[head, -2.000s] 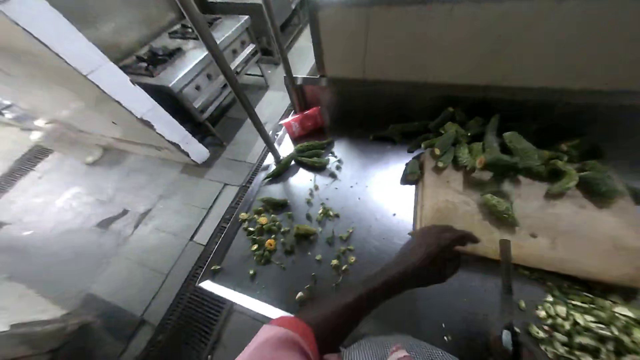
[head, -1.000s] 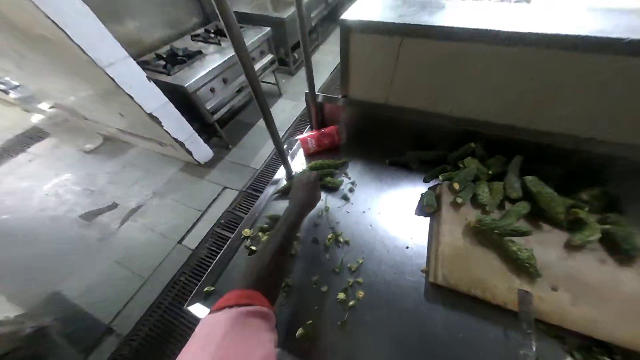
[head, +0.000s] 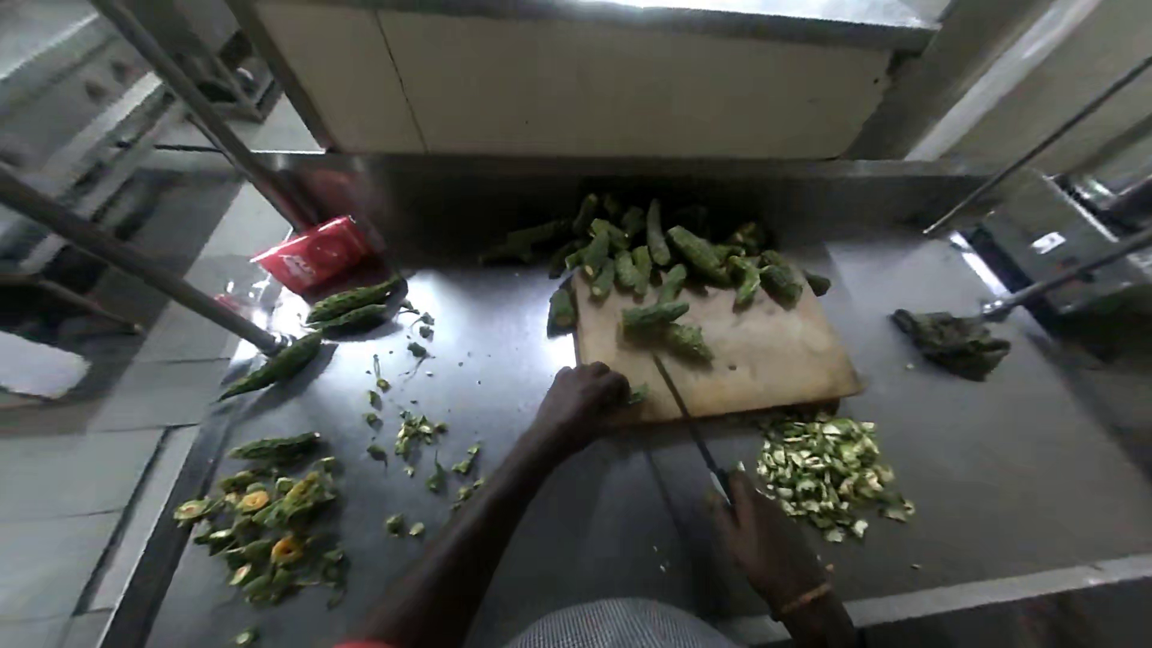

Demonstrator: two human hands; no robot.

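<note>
My left hand (head: 589, 396) is at the left front edge of the wooden cutting board (head: 765, 373), its fingers curled over a small green piece (head: 637, 393). In my right hand (head: 756, 531) is the handle of a knife (head: 681, 405), whose blade reaches over the board's front edge. Just beyond the blade lie bitter gourd pieces (head: 655, 315). Many more bitter gourds (head: 697, 252) are heaped at the back of the board. Chopped gourd (head: 832, 472) lies in a pile on the steel table, right of my right hand.
Whole bitter gourds (head: 355, 300) lie at the left by a red packet (head: 319, 255) and a metal pole (head: 135, 261). Gourd trimmings (head: 270, 531) are spread at the front left. A dark crumpled cloth (head: 952, 342) lies at the right. A low wall (head: 630, 90) stands behind.
My left hand has moved from the whole gourds at the left, where it was a second ago, to the board. My right hand has come into sight. The view has swung right.
</note>
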